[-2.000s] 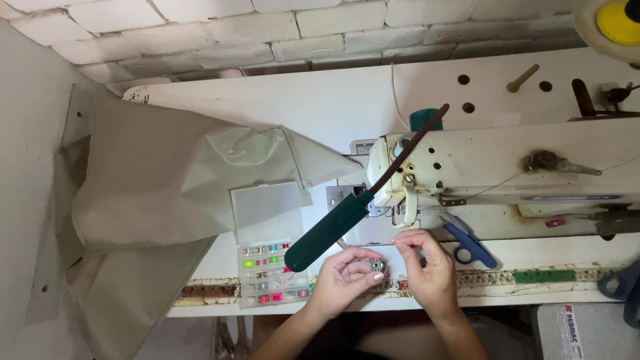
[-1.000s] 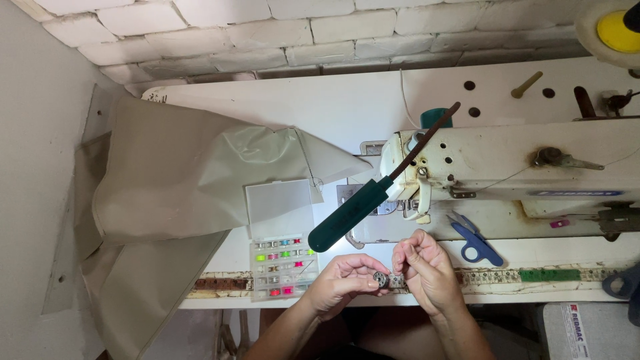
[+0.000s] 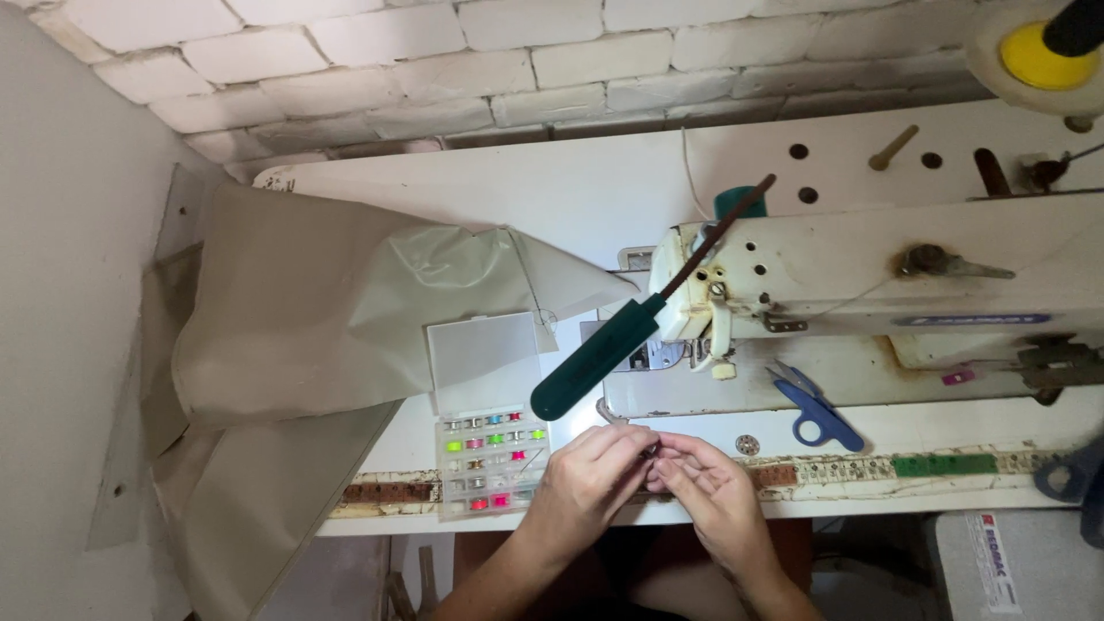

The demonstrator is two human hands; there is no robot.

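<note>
Near the table's front edge, my left hand (image 3: 595,479) and my right hand (image 3: 703,483) meet, their fingers pinching a small dark object (image 3: 649,450) that they mostly hide. A round metal bobbin with holes (image 3: 747,444) lies on the table just right of them. Left of my hands is an open clear bobbin box (image 3: 444,483) with rows of coloured bobbins. Blue-handled thread snips (image 3: 815,410) rest to the right. The white sewing machine (image 3: 862,259) stands behind, and a lamp with a dark green sleeve (image 3: 597,358) slants in front of its head.
Beige coated fabric (image 3: 293,302) covers the table's left side and hangs over its front edge. A measuring tape (image 3: 849,467) runs along the front edge. Dark-handled scissors (image 3: 1065,474) lie at the far right. A brick wall (image 3: 595,60) stands behind the table.
The round metal bobbin, between my fingers a second ago, now lies on the table to their right. My hands have come closer together around a small dark object.
</note>
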